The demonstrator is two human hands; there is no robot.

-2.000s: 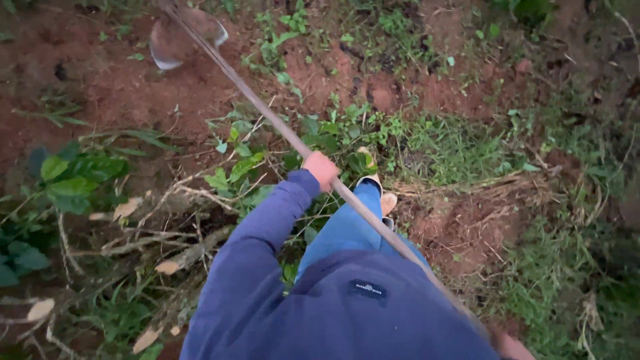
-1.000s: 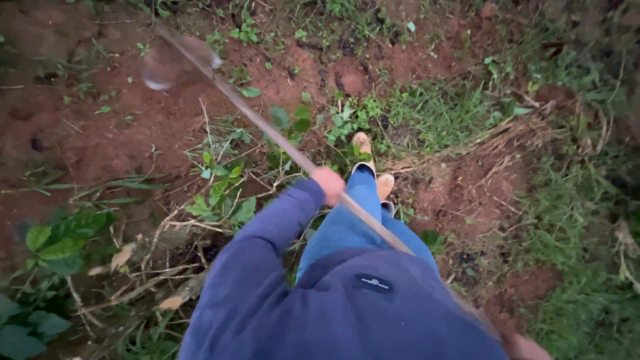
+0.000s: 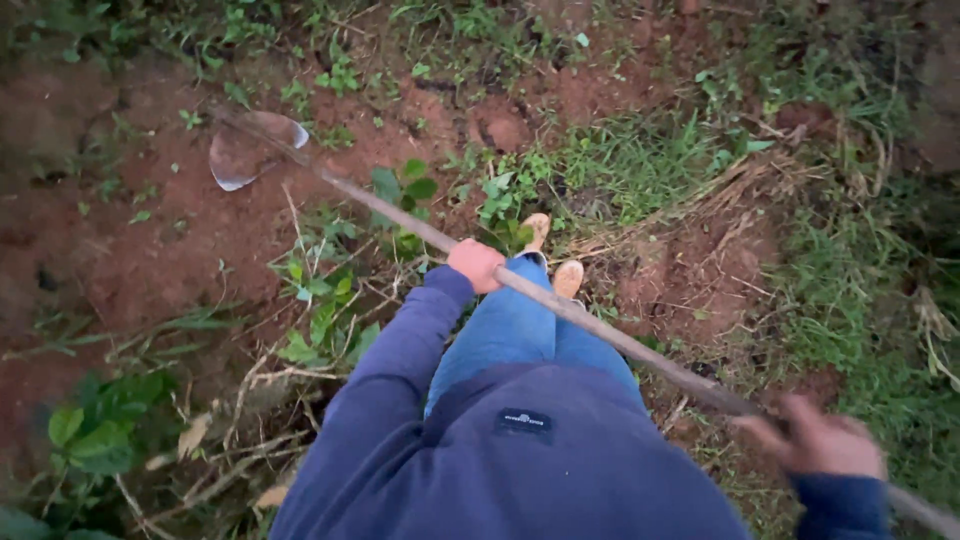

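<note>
A hoe with a long wooden handle (image 3: 637,349) runs across my body from upper left to lower right. Its broad metal blade (image 3: 247,152), soil-stained with a bright worn edge, is over the red soil at the upper left. My left hand (image 3: 477,265) is closed around the middle of the handle, in front of my thighs. Near the rear end, at the lower right, my right hand (image 3: 825,442) is at the handle, slightly blurred; its thumb and a finger look spread about the wood, and how firmly it holds cannot be told.
My tan shoes (image 3: 568,279) stand on soil just beyond the handle. Leafy weeds (image 3: 322,300) and dry branches (image 3: 255,450) lie to the left. A broad-leaved plant (image 3: 97,435) grows at the lower left. Grass (image 3: 847,337) and dry stalks (image 3: 720,187) cover ground on the right.
My right hand, only partly seen at the bottom edge before, now shows fully at the lower right, with the handle's rear part. The blade has moved down and right in the view.
</note>
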